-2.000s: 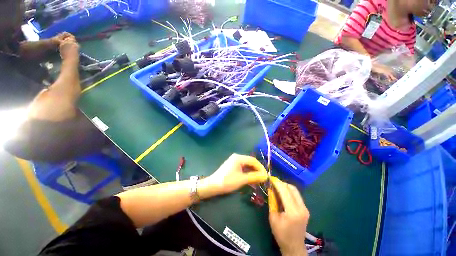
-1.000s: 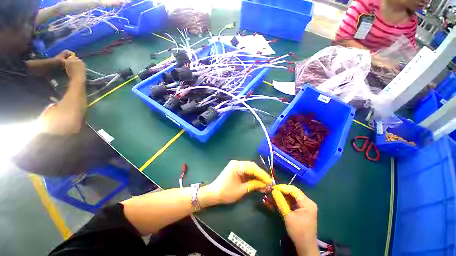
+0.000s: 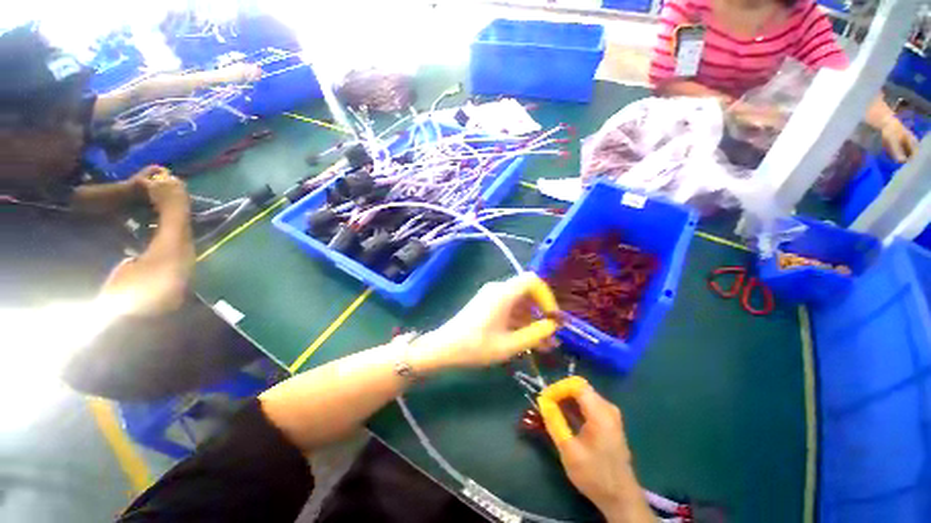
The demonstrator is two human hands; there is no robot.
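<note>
My left hand (image 3: 495, 325), with yellow finger cots, pinches the wire harness near its end. The harness's white cable (image 3: 497, 241) arches from the tray to these fingers. My right hand (image 3: 590, 434), also with yellow cots, is lower and nearer me, its thumb and forefinger closed at the thin leads (image 3: 528, 382). Its fingertips hide what exactly they grip. Dark-red connector housings (image 3: 531, 420) show just left of it. The blue small parts bin (image 3: 653, 306) holds a loose pile of dark-red housings (image 3: 602, 286) beyond my hands.
A blue harness tray (image 3: 393, 291) holds black plugs and white cables. Red-handled scissors (image 3: 743, 290), a side bin (image 3: 817, 288) and a large blue tote (image 3: 873, 388) lie right. A plastic bag (image 3: 648, 148) lies beyond the bin. One co-worker sits left, another across. Another cable (image 3: 424, 444) crosses the near edge.
My hands have moved apart: the left up toward the small bin, the right slightly down and left. The camera view has shifted. The co-worker across now has a hand at the far right.
</note>
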